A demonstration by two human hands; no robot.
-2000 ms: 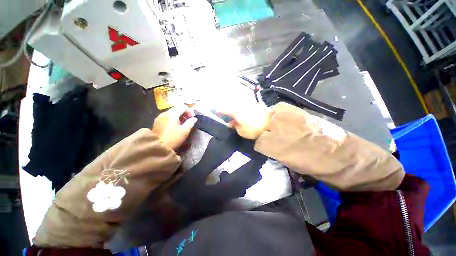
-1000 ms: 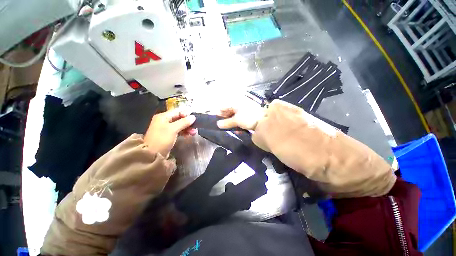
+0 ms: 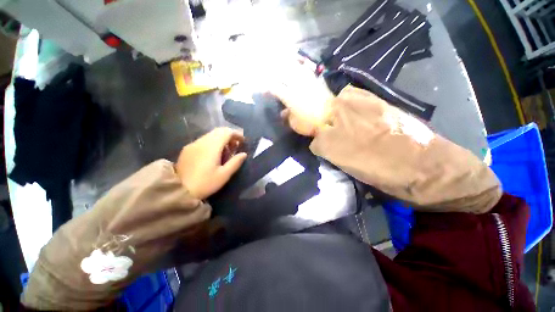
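Observation:
My right hand (image 3: pixel 307 113) is shut on a black fabric piece (image 3: pixel 243 113) at its right end, just in front of the needle area; its fingertips are partly lost in lamp glare. My left hand (image 3: pixel 210 161) is lower left, its curled fingers and thumb apart at the edge of the loose black strips (image 3: pixel 292 192) before my lap. No fabric shows between its fingers. The white sewing machine head (image 3: pixel 149 27) stands at the upper left. A yellow plate (image 3: pixel 188 79) lies below it.
Zippers with pale lines (image 3: pixel 380 46) are fanned at the upper right. A dark fabric heap (image 3: pixel 45 131) lies far left. A blue bin (image 3: pixel 523 183) stands beyond the table's right edge. A small red-and-dark tool (image 3: pixel 319 69) lies near the zippers.
My left hand has left the fabric piece it held with my right hand and moved down toward the loose strips. My right hand keeps the piece. The view has shifted, so the machine appears higher.

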